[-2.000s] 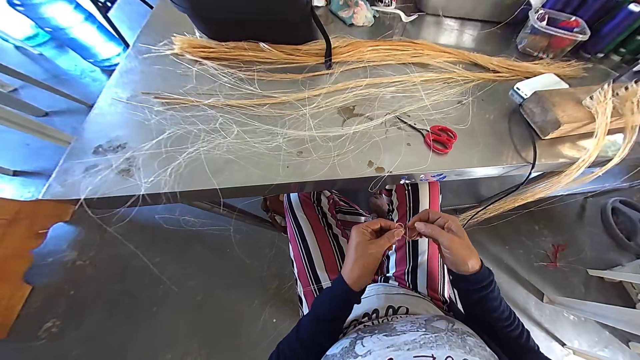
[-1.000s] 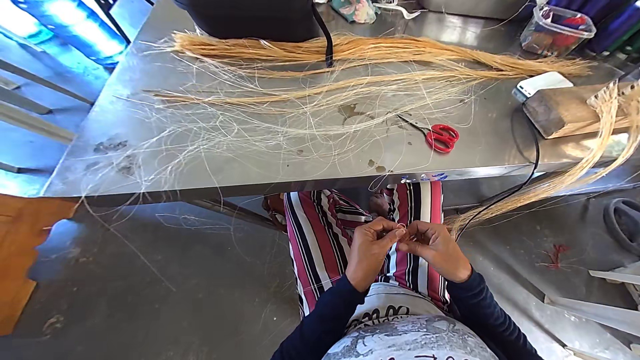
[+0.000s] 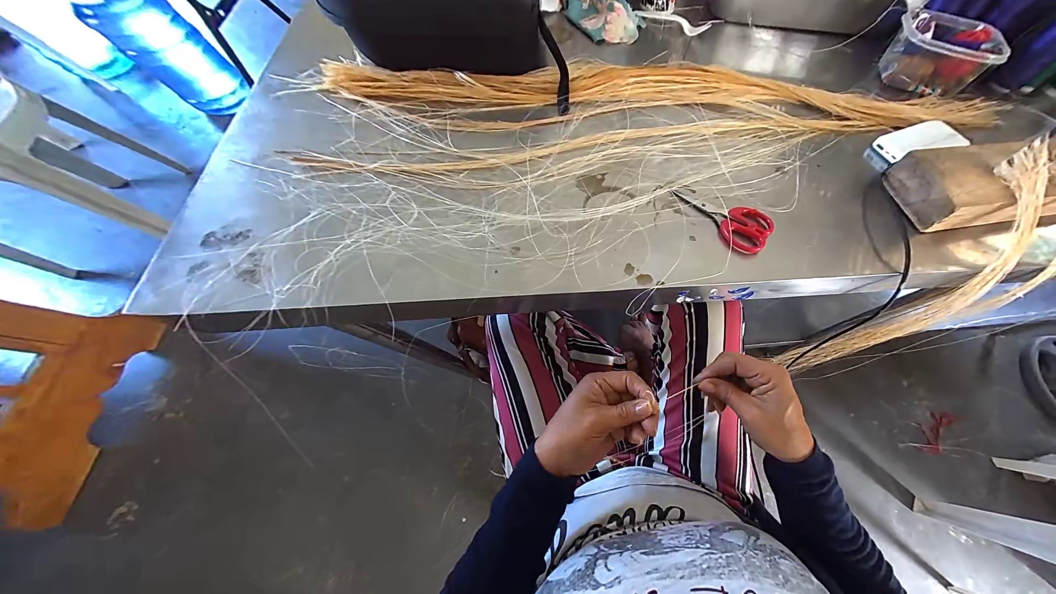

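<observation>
Above my lap, my left hand pinches a thin pale plant-fibre strand between thumb and fingers. The strand runs across a short gap to the fingertips of my right hand, which grips it too. On the metal table lie a thick bundle of straw-coloured fibres, a thinner bundle and many loose pale strands. Red-handled scissors rest near the table's front edge, their blades pointing up and left.
Another fibre bundle hangs over the right side, beside a wooden block, a white device and a black cable. A plastic tub and a black bag stand at the back. A wooden piece is at left.
My right hand has moved away from my left, and a length of strand now shows between them. A second ago their fingertips were close together. The table's things have not moved.
</observation>
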